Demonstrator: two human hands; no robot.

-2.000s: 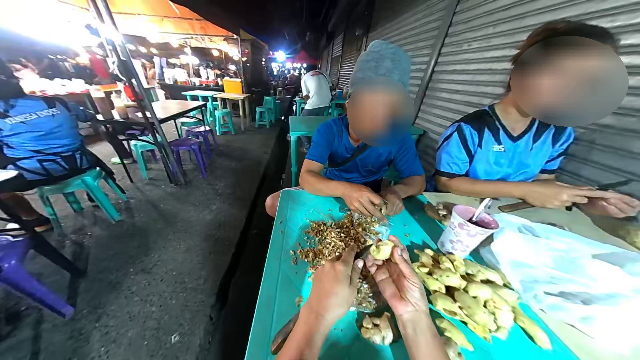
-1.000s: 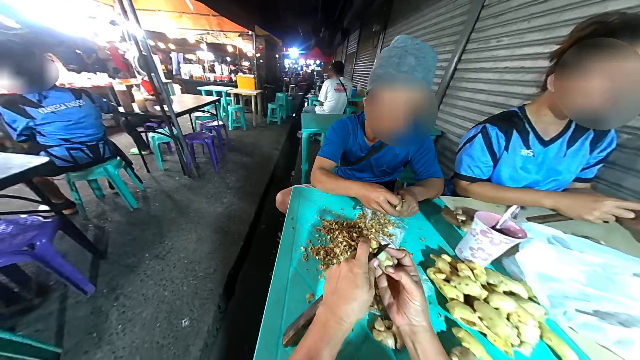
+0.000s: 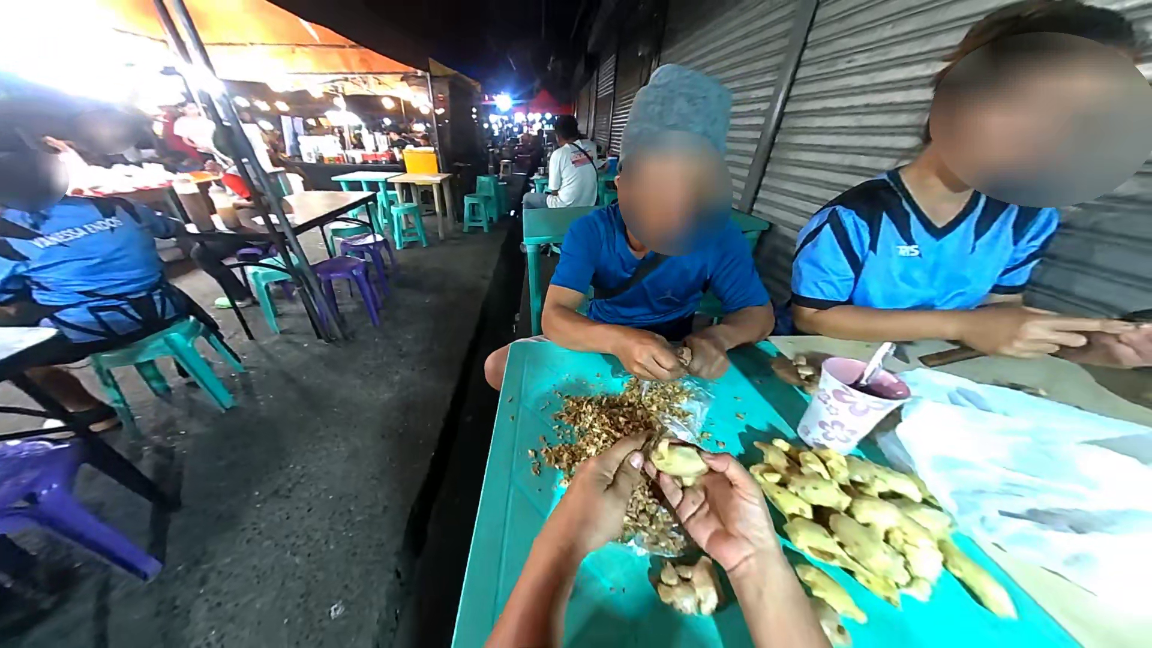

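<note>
My right hand (image 3: pixel 724 513) holds a pale, mostly peeled ginger piece (image 3: pixel 679 461) over the teal plastic table (image 3: pixel 490 540). Against the ginger's left side are the fingers of my left hand (image 3: pixel 598 495); a small dark tool may be in them, but its shape is hidden. Brown peel scraps (image 3: pixel 598 418) lie heaped just beyond my hands, partly on clear plastic. Below my right palm rests unpeeled ginger (image 3: pixel 688 587). To the right is a pile of yellow peeled ginger (image 3: pixel 864 522).
A flowered cup (image 3: pixel 841 409) with a spoon stands behind the peeled pile, beside a white plastic bag (image 3: pixel 1017 477). Across the table, a person in a grey cap (image 3: pixel 675 108) works on a small piece. Another person (image 3: pixel 927 261) sits at the right near a knife (image 3: pixel 949 356).
The ginger piece in my hands is turned and shows more of its pale side than one second ago. The knife handle seen under my left forearm earlier no longer shows.
</note>
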